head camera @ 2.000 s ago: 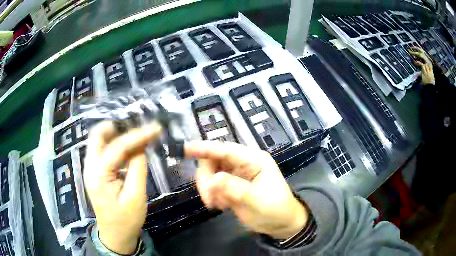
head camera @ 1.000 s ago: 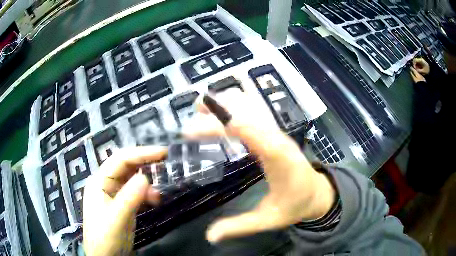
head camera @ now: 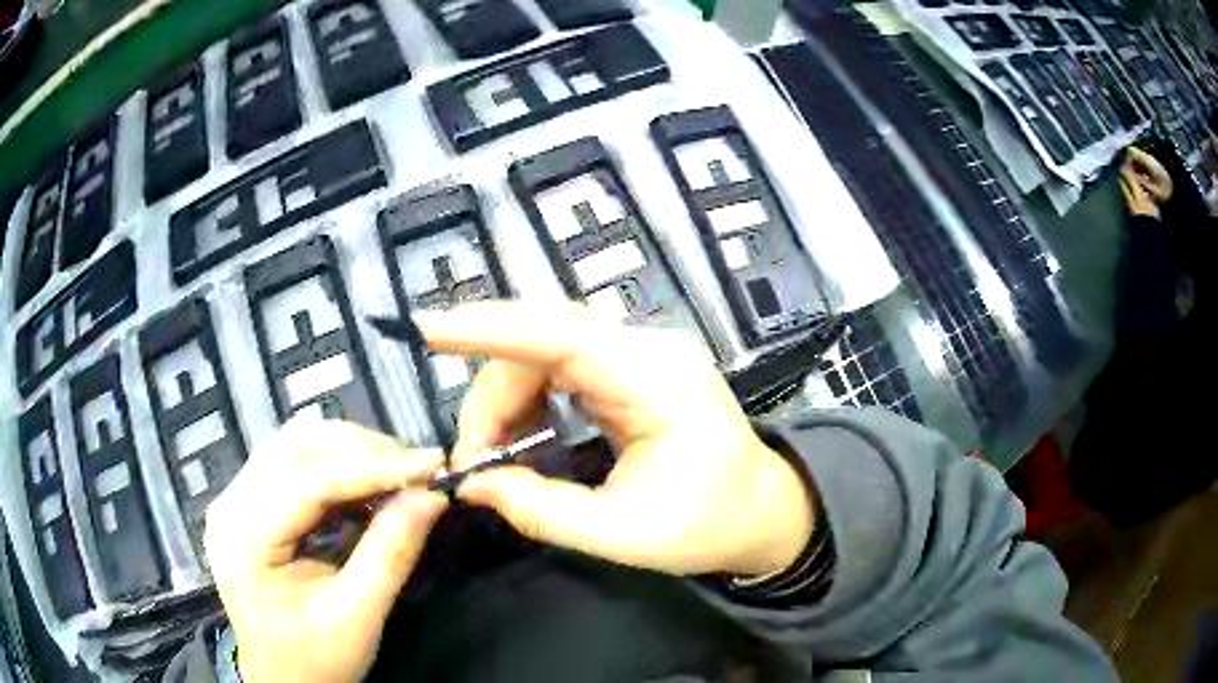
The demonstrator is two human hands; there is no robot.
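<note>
My left hand [head camera: 321,540] and my right hand [head camera: 621,440] meet low in the middle of the view. They pinch a thin dark sheet [head camera: 497,456] between thumbs and fingers, seen nearly edge-on; it looks like a sticker sheet. A small dark adhesive pad [head camera: 395,328] sticks to the tip of my right index finger. Behind the hands a whitish tray [head camera: 728,78] holds rows of black phone housings [head camera: 588,220], some turned crosswise. One housing at the right [head camera: 743,227] has a small dark square near its lower end. My hands hide part of the front row.
Glossy gridded sticker sheets [head camera: 922,200] lie right of the tray, with a smaller grid piece [head camera: 862,374] by its corner. Farther right is another tray of housings [head camera: 1042,80] and a person's hand [head camera: 1145,180] with a dark sleeve. Tray layers are stacked beneath the near edge.
The view has moved closer over the tray. My hands, apart one second ago, have come together on the sheet, which has turned from face-on to edge-on. The pad remains on my right fingertip.
</note>
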